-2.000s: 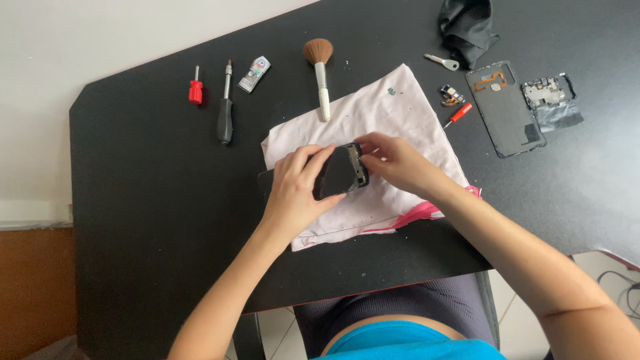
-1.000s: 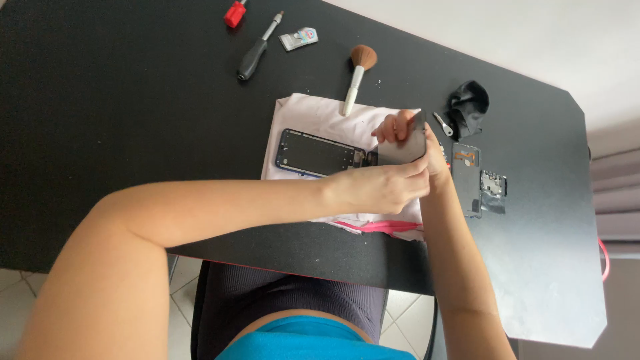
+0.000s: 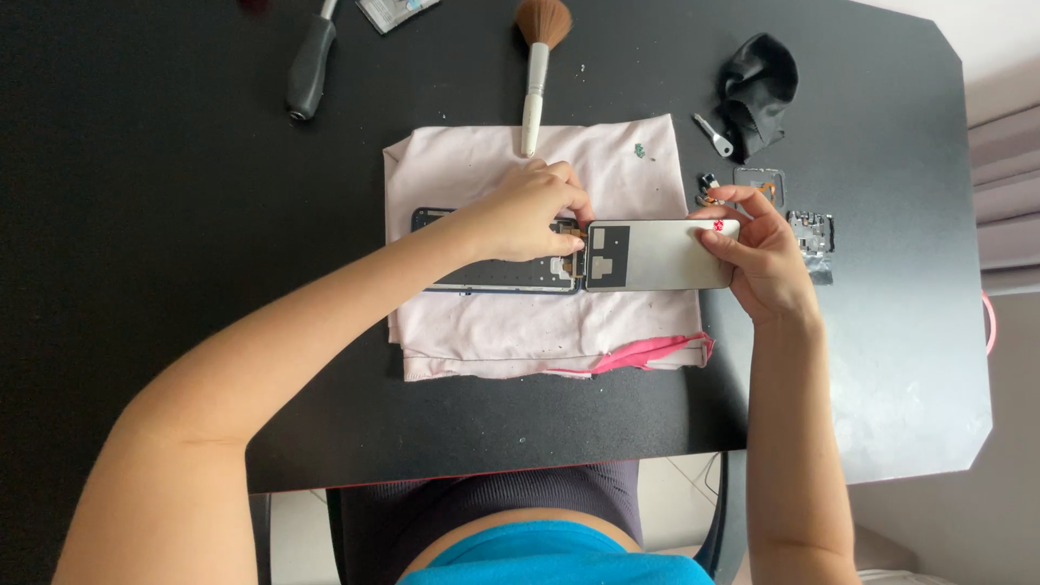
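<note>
On a folded pale pink cloth (image 3: 487, 333) lies a smartphone frame (image 3: 504, 276), its inner side up. My left hand (image 3: 528, 213) reaches over it from the left, with thumb and fingers at the flex cable (image 3: 578, 236) by the frame's right end. My right hand (image 3: 756, 252) grips the far right end of a phone display panel (image 3: 658, 256) between thumb and fingers. The panel shows its silvery back with a red mark and sits end to end with the frame, the cable area between them. My left hand and forearm hide part of the frame.
A makeup brush (image 3: 535, 89) touches the cloth's top edge. A screwdriver (image 3: 310, 73) and a small packet (image 3: 394, 10) lie upper left. To the right are a black cloth (image 3: 757, 93), a small metal tool (image 3: 713, 136), small phone parts (image 3: 708, 187), a phone back cover (image 3: 772, 175) and a circuit board (image 3: 812, 231).
The display panel, raised on edge a second ago, now lies nearly flat with its silvery back up. My left hand has moved left from the panel to the cable end of the frame.
</note>
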